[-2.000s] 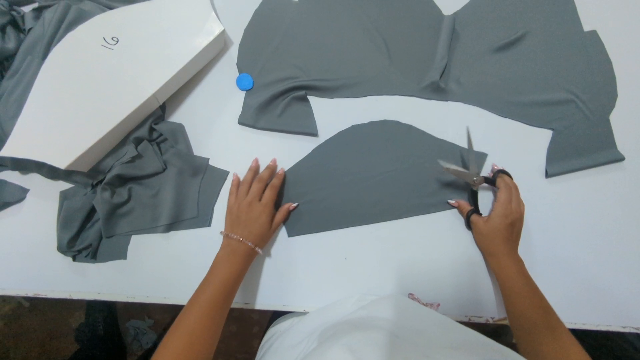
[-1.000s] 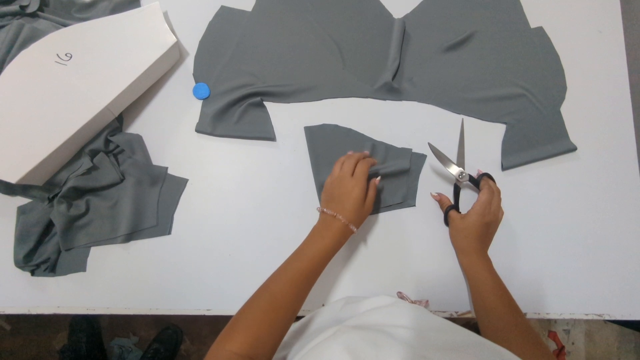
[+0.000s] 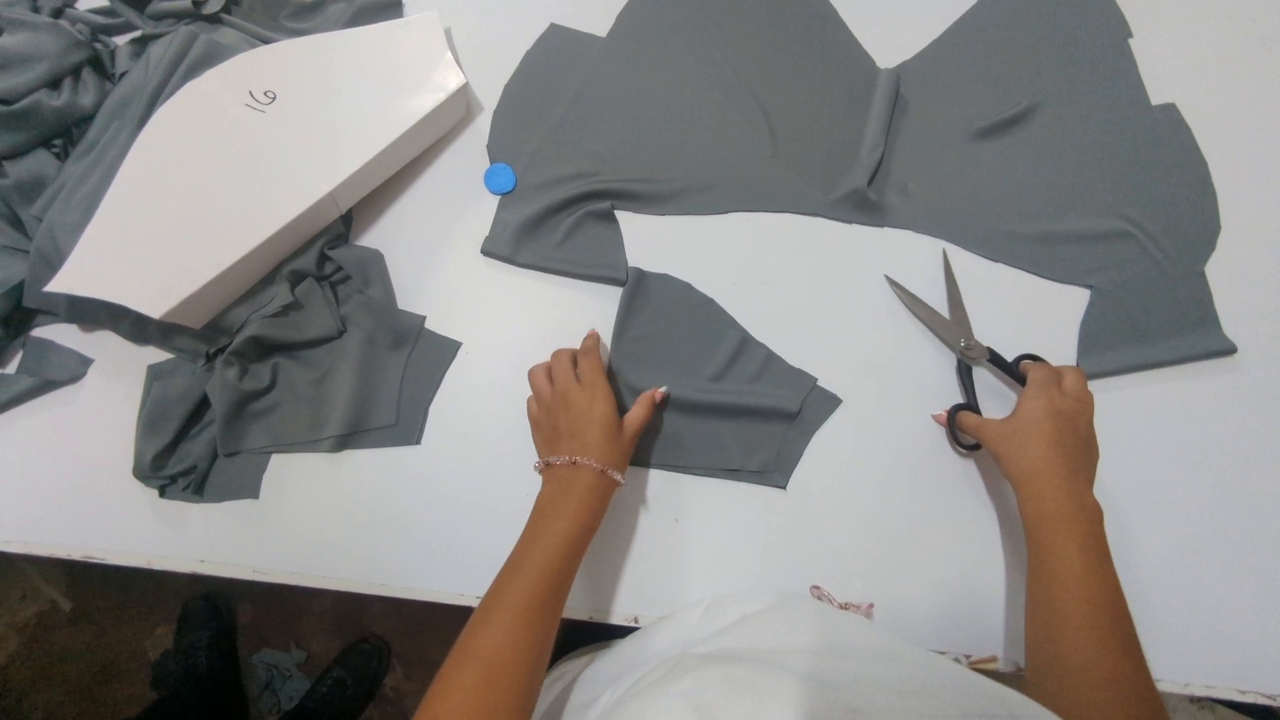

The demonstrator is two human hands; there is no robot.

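Note:
A folded grey fabric piece (image 3: 715, 385) lies on the white table, its layers offset at the right edge. My left hand (image 3: 585, 405) rests at its left edge, fingers on the tabletop and thumb on the cloth; whether it pinches the fold is unclear. To the right, my right hand (image 3: 1035, 425) holds black-handled scissors (image 3: 965, 350) by the finger loops, blades apart and pointing away from me. Beyond both hands spreads a large grey fabric piece (image 3: 740, 130) with a raised crease near its middle. A round blue disc (image 3: 499, 179) sits on its left edge.
At the left, a thick white pattern block (image 3: 270, 160) with a handwritten mark lies over heaped grey cloth (image 3: 60, 110). Crumpled grey pieces (image 3: 320, 380) lie beside it. The table's near edge (image 3: 250, 577) runs below, with dark shoes (image 3: 340, 680) on the floor beyond.
Two seconds ago the smaller fabric piece lay spread out; now it is folded over. My left hand has moved from on top of the fold to its left edge. The scissors remain in my right hand.

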